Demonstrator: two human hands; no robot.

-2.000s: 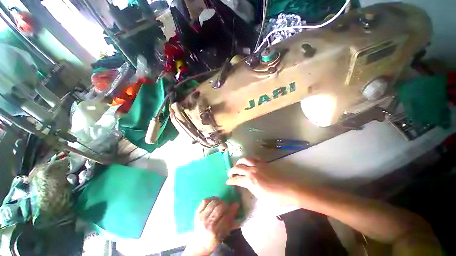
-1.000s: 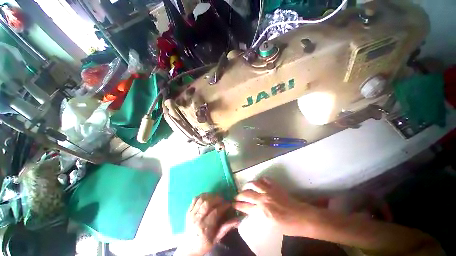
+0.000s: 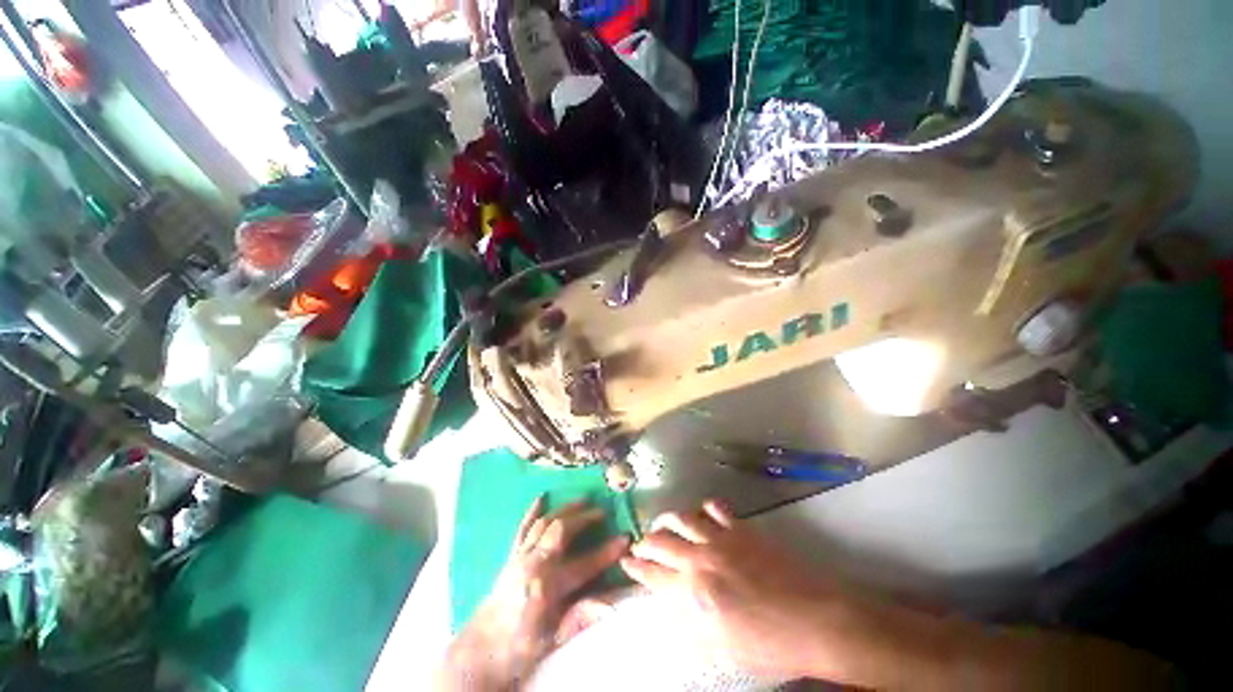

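Observation:
A green fabric panel lies flat on the white table, its upper right corner at the needle area under the left end of the beige sewing machine. A narrow folded strip runs along its right side. My left hand lies on the panel, fingers spread and pressing on the cloth. My right hand pinches the folded edge just below the presser foot, its fingertips close to my left hand's. The lower part of the panel is hidden by my hands.
Another green panel lies at the left. Blue-handled snips lie under the machine arm, near the bright lamp. A pale handle hangs left of the head. Crumpled green cloth and a white plastic bag are behind at left.
The view has shifted, so the machine appears lower. The panel reaches further up beneath the machine's left end. Both hands are nearer the needle than one second ago.

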